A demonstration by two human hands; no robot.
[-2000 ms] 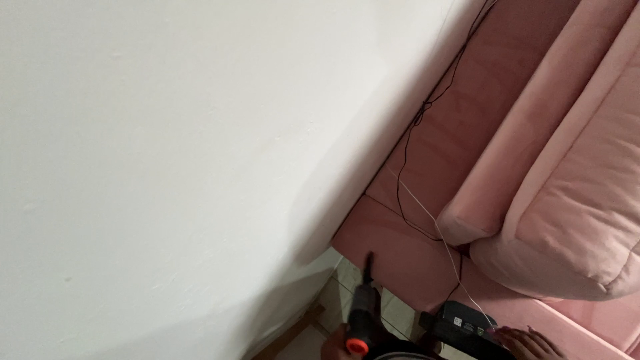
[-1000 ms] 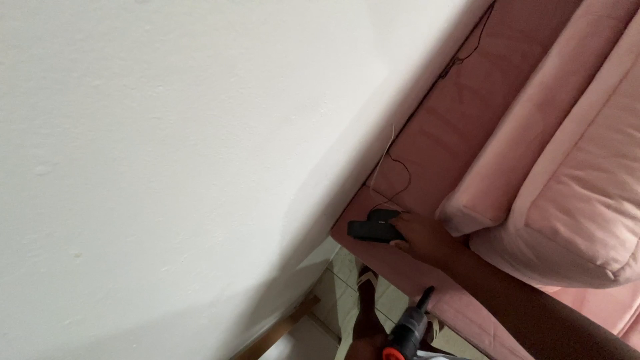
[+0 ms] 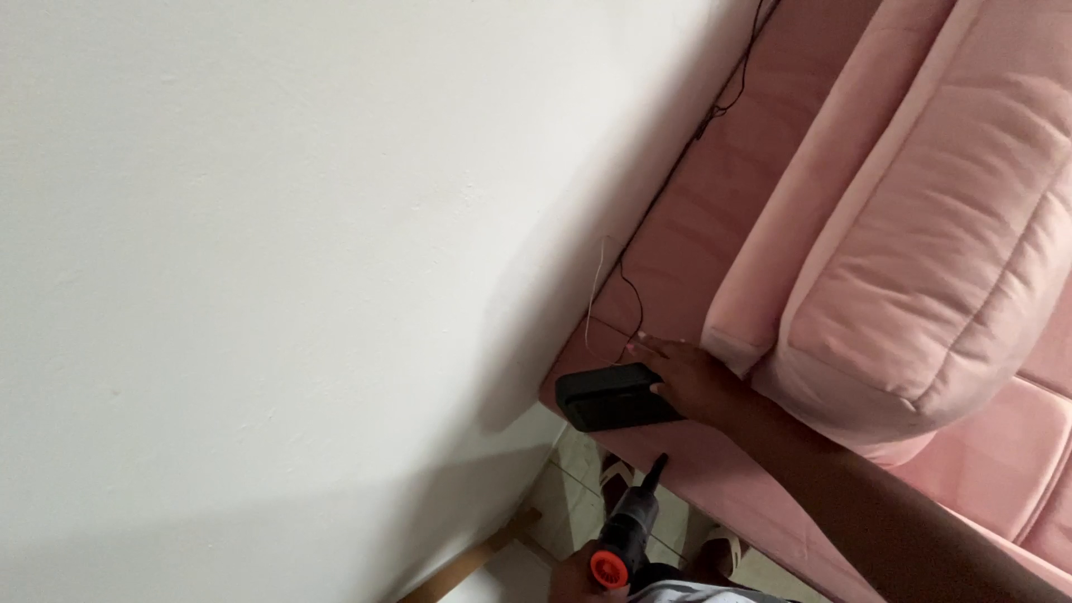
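With fingers spread, my right hand is on the end of a black box-shaped device at the corner of the pink sofa. A thin black cable and a thin white cord run from near the device toward the wall. Low in the view, my left hand grips a black handheld vacuum or blower with an orange round end and a narrow nozzle, which points up toward the sofa's edge.
A white wall fills the left side, against the sofa's back edge. Large pink cushions lie at the right. Below are a tiled floor, my sandalled feet and a wooden strip by the wall.
The black device was low by the sofa's front edge at first; it is now at the corner near the wall, with my right hand on it. The cables have shifted toward the wall.
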